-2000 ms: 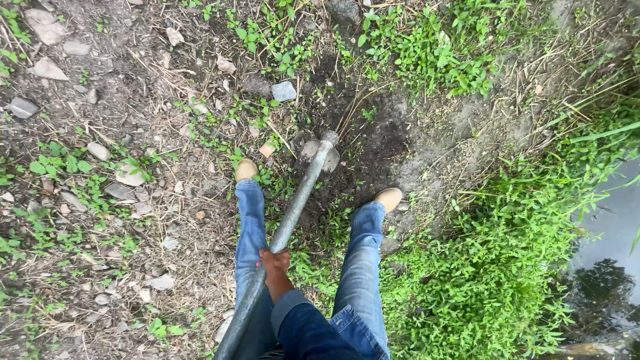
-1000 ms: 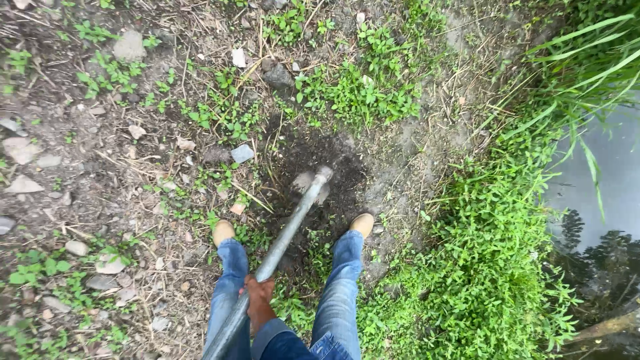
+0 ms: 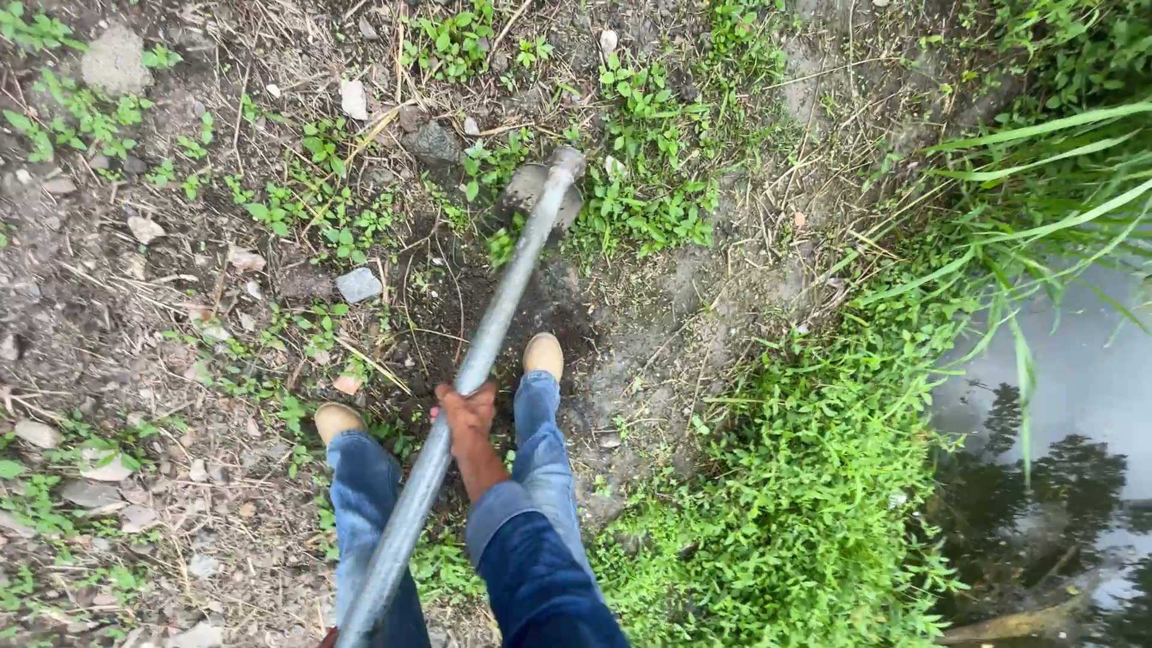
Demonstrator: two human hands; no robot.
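Note:
My right hand point(image 3: 470, 418) is wrapped around the long grey metal handle point(image 3: 504, 306) of a hoe, about midway along the visible part. The handle runs diagonally from the bottom edge up to a rounded, soil-marked metal blade point(image 3: 526, 189), which is at low green weeds just above a patch of dark bare soil point(image 3: 558, 310). Beside the handle at the bottom edge, only a small reddish bit of what may be my left hand point(image 3: 329, 639) shows; its grip is hidden.
My two tan shoes point(image 3: 543, 356) stand apart below the blade. Stones, such as a grey one point(image 3: 358, 285), and dry stalks lie on the ground at left. Dense green plants point(image 3: 792, 468) and long grass blades border water point(image 3: 1062, 405) at right.
The hoe blade has moved from the dark soil patch up to the weeds beyond it. My right foot is now farther forward than my left.

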